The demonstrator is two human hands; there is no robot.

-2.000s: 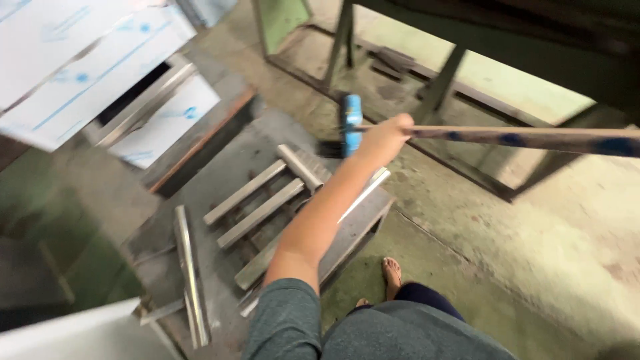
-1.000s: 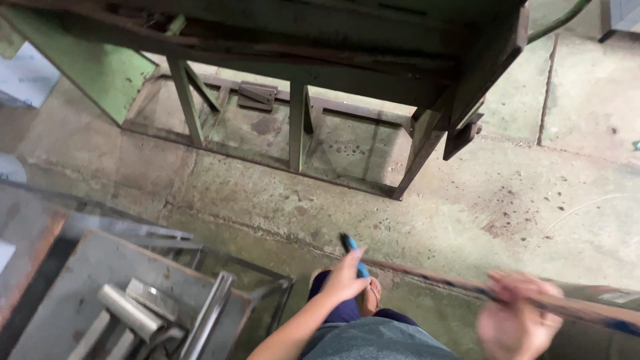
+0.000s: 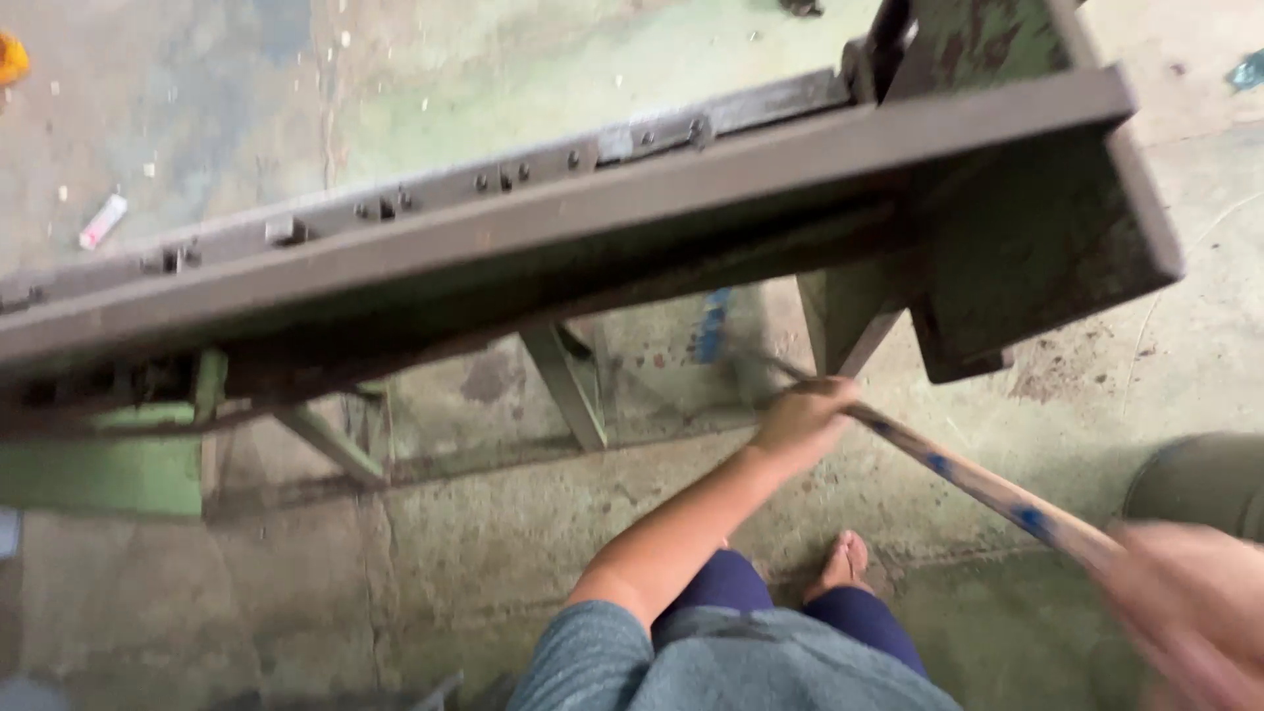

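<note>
My left hand [image 3: 808,423] grips a long wooden handle [image 3: 978,481] near its far end, in front of the green steel machine frame. Blue marks dot the wood. Beyond that hand a blurred blue-and-dark head [image 3: 713,326] shows under the frame; whether it is a brush or another tool cannot be told. My right hand [image 3: 1185,592], blurred by motion, is closed around the same handle at the lower right.
A heavy steel beam [image 3: 553,212] with bolts crosses the view, with angled green legs [image 3: 565,385] below. A round drum-like container [image 3: 1200,484] stands at the right. My bare foot [image 3: 846,561] is on the concrete floor. A yellow object [image 3: 12,59] lies far left.
The view has swung away from the bench with metal tubes to the green machine. My right hand, unseen two seconds ago, is on the handle. The tool's head has moved under the frame.
</note>
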